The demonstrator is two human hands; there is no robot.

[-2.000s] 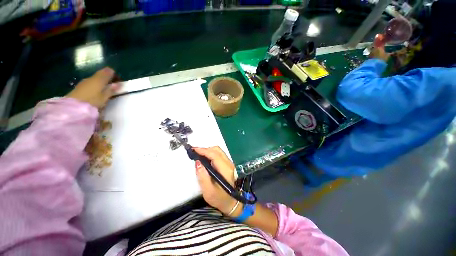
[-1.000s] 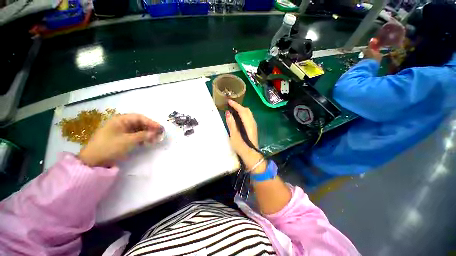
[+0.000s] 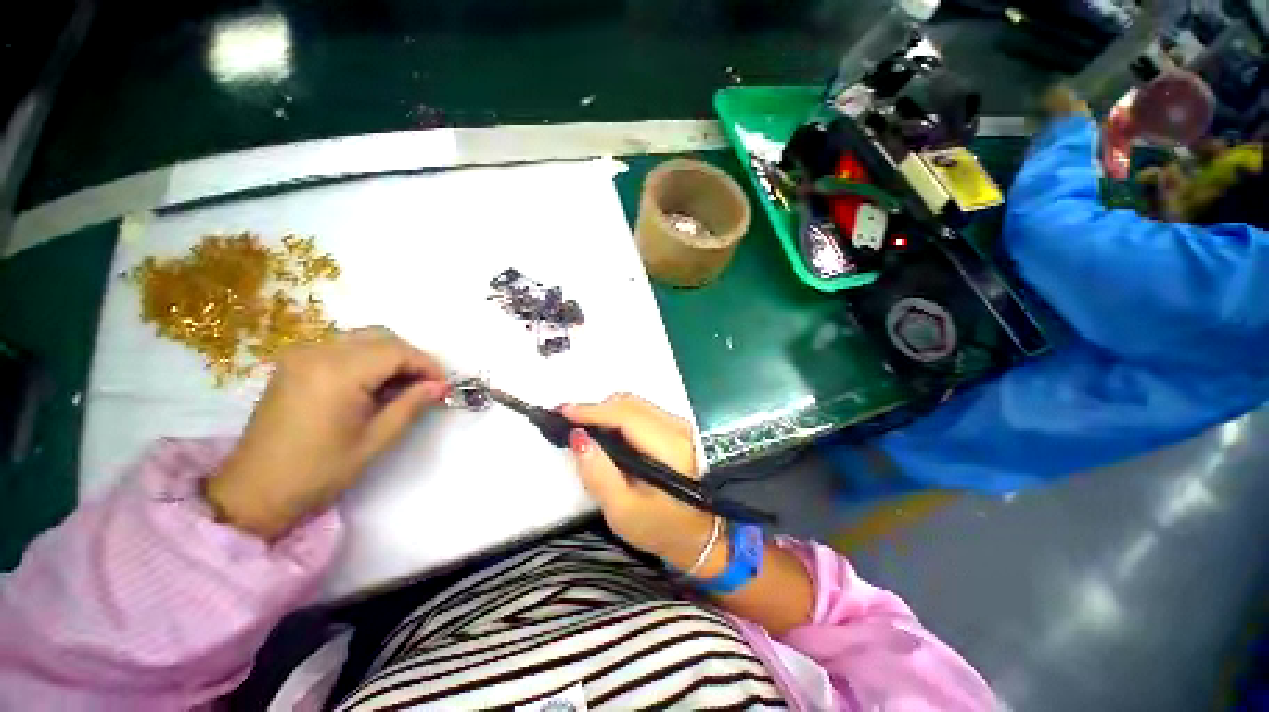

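My right hand (image 3: 643,480) holds the black soldering iron (image 3: 633,462) like a pen, its tip pointing left at a small dark component (image 3: 471,395). My left hand (image 3: 327,417) pinches at the left side of that component between thumb and finger; whether it also holds a gold piece is too small to tell. A loose pile of dark components (image 3: 537,308) lies on the white board (image 3: 418,251). A large pile of gold contact pieces (image 3: 223,303) lies at the board's left.
A tan ring-shaped pot (image 3: 692,251) stands right of the board. Beyond it are a green tray (image 3: 759,117) with tools, a black box with a round grille (image 3: 923,331), a yellow sponge (image 3: 963,181) and a clear bottle (image 3: 880,56). A person in a blue smock (image 3: 1113,306) sits at right.
The iron has moved from the tan pot to the component at my left fingertips. My left hand was over the board's far left edge two seconds ago. The camera view has shifted.
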